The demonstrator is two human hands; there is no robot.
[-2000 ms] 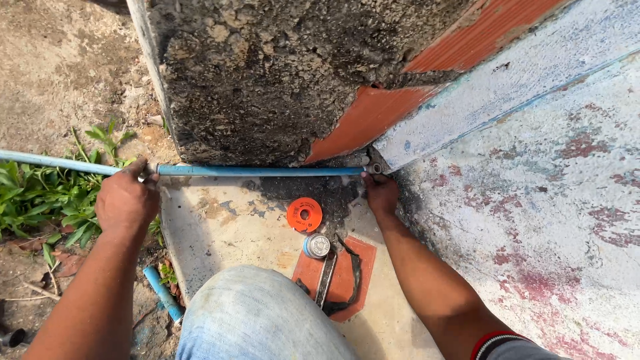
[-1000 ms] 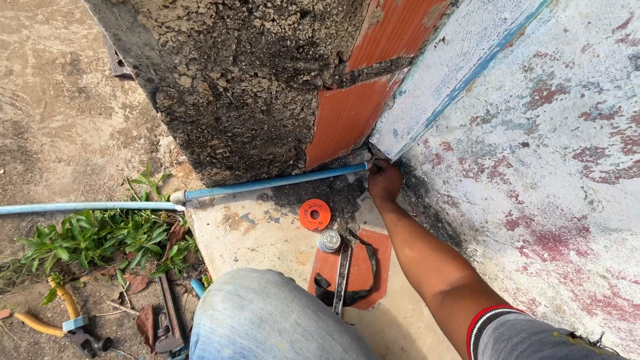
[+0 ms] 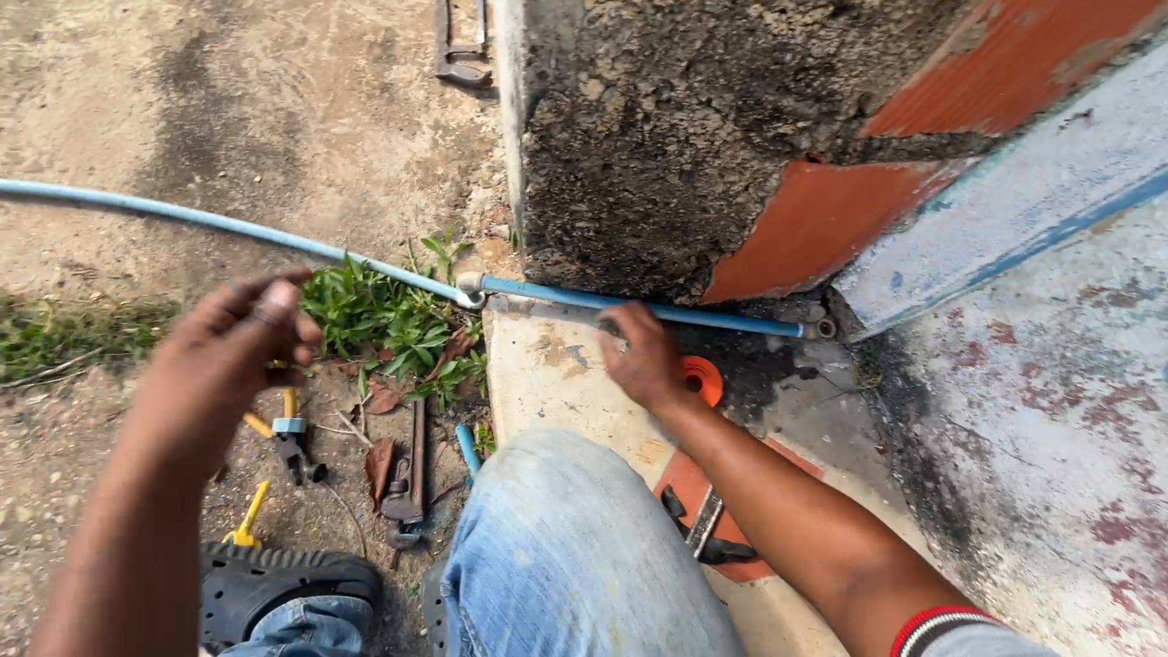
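A blue plastic pipe (image 3: 584,297) lies along the foot of the rough wall, with an elbow fitting (image 3: 472,283) at its left end and another fitting (image 3: 824,329) at the wall corner. A longer light blue pipe (image 3: 228,221) runs left from the left elbow. My left hand (image 3: 246,347) is raised over the ground at the left, blurred, fingers apart and holding nothing. Just below the pipe's middle is my right hand (image 3: 643,356), fingers curled and apart, with nothing seen in it. Partly behind my right wrist lies an orange tape spool (image 3: 703,381).
Pliers with yellow handles (image 3: 292,447), a pipe wrench (image 3: 411,474) and a yellow tool (image 3: 247,520) lie on the ground at the left. A hacksaw (image 3: 464,46) lies near the wall's edge. A red tile (image 3: 776,456) on the ledge carries a metal strip and black scraps.
My right hand has let go of the fitting at the wall corner and moved left. My left hand, out of view one second ago, is back in view. The view has shifted left.
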